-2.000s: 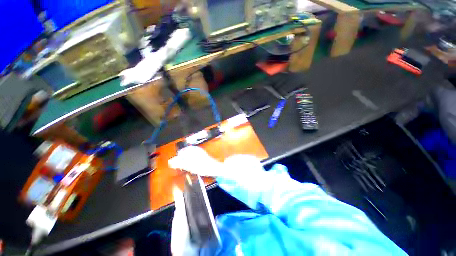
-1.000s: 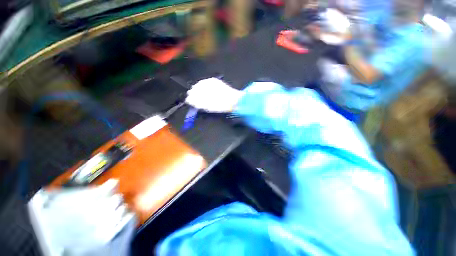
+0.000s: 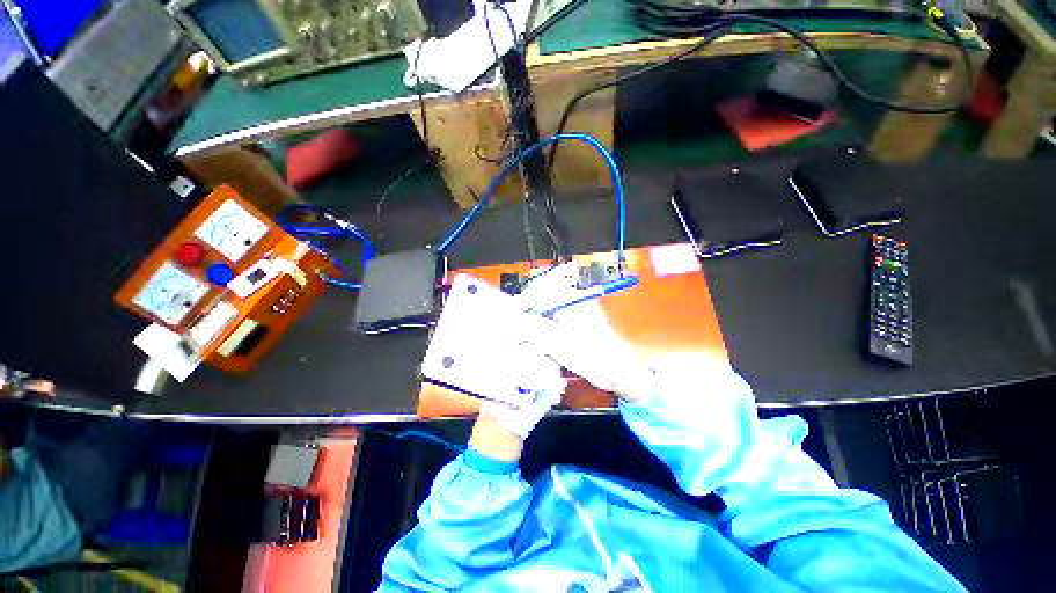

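Observation:
My left hand [image 3: 527, 397], in a white glove, grips a set-top box [image 3: 473, 348], its pale underside up, above the orange-red test fixture [image 3: 677, 322]. My right hand [image 3: 585, 345], also gloved, holds a blue marker pen [image 3: 585, 299] over the box's right side. The pen's writing end is hidden by the hand or too bright to tell. The fixture connectors [image 3: 596, 273] show at the board's far edge. The blue Ethernet cable [image 3: 576, 138] loops behind them.
A dark box [image 3: 397, 290] lies left of the fixture, beside the orange meter case [image 3: 226, 278]. Two more dark boxes [image 3: 727, 211] [image 3: 848, 191] and the remote control [image 3: 891, 300] lie right. A pink-lined bin [image 3: 330, 510] with boxes is below left.
The view has swung back left. My right hand has moved from the bench, where the pen lay, to the box in my left hand, and now holds the pen. The box's pale underside now shows.

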